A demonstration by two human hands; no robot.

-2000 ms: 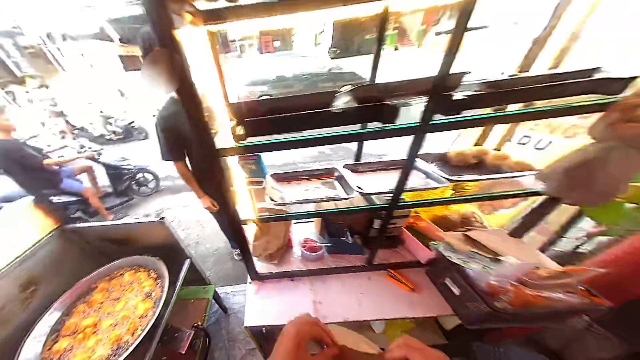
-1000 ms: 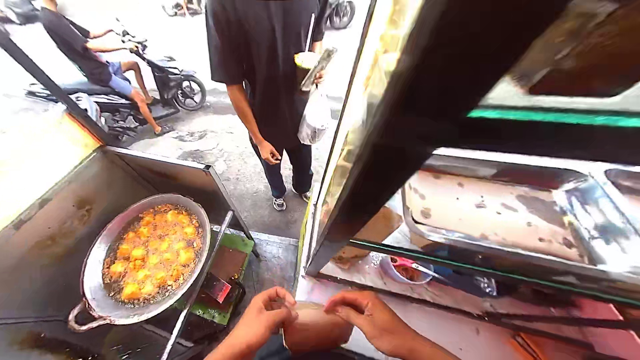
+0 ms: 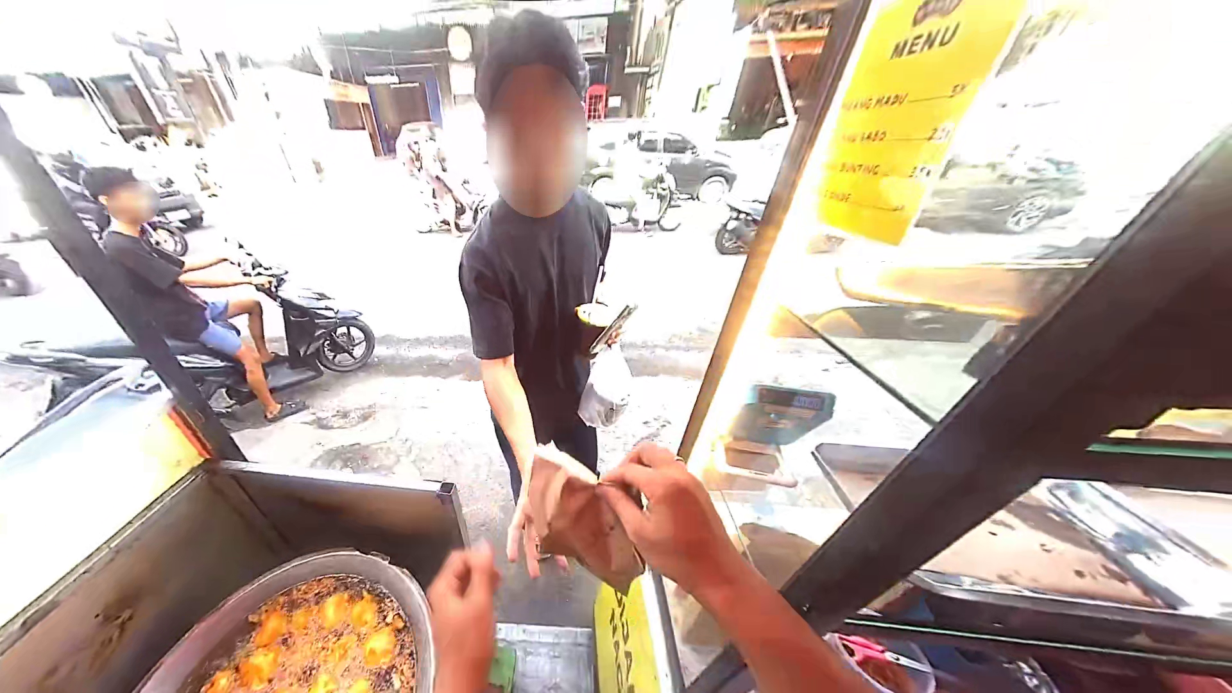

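My right hand (image 3: 664,510) pinches the upper edge of a brown paper bag (image 3: 582,520), held out over the gap between the fryer stand and the glass case. A person in a dark T-shirt (image 3: 544,279) stands across from me, one open hand just behind the bag; whether it touches the bag is unclear. Their other hand holds a cup (image 3: 595,322), a flat item and a plastic bag (image 3: 606,385). My left hand (image 3: 464,602), fingers curled with nothing visible in them, is beside the rim of a large pan (image 3: 414,597) where orange-yellow pieces fry in oil.
A metal guard (image 3: 337,505) surrounds the pan's far side. At the right stands a framed glass display case (image 3: 962,375) with trays, a digital scale (image 3: 784,414) and a yellow menu sign (image 3: 914,115). A second person sits on a motor scooter (image 3: 308,327) at the left, on the street.
The view has swung left and up toward the street. Both my hands were at the paper bag; now the right alone holds it out. The standing person's hand has come up to the bag.
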